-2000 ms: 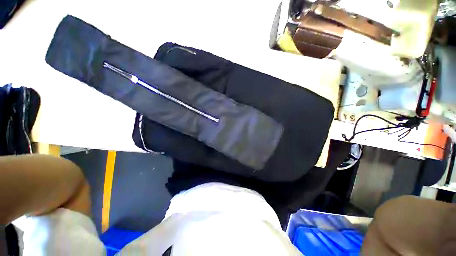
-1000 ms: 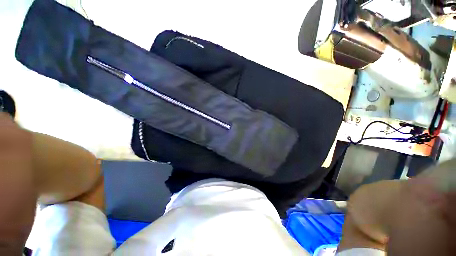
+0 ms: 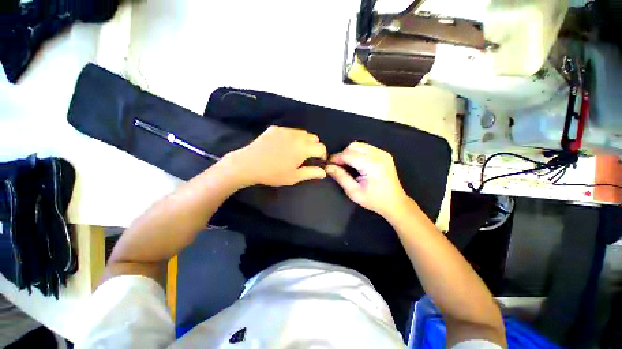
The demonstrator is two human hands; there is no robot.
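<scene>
A long black zippered strip (image 3: pixel 112 112) lies diagonally across a larger black bag panel (image 3: pixel 409 153) with rounded corners. A silver zip line with a small slider shows on the strip, partly hidden by my left forearm. My left hand (image 3: pixel 283 157) and my right hand (image 3: pixel 368 178) meet over the middle of the panel. The fingertips of both hands pinch a thin dark edge between them. I cannot tell which piece that edge belongs to.
The sewing machine head (image 3: pixel 518 41) and a brown block (image 3: pixel 402 61) stand at the upper right. A red-handled tool (image 3: pixel 580 119) is above black cords (image 3: pixel 525 167). Stacked black zippered pieces (image 3: pixel 41 218) lie at left, a black heap (image 3: pixel 61 20) at upper left. A blue-lined bin (image 3: pixel 436 327) is below.
Both hands have come into view over the panel and now pinch a dark edge. The forearms moved from the lower corners to the middle. More of the stacked pieces at left shows.
</scene>
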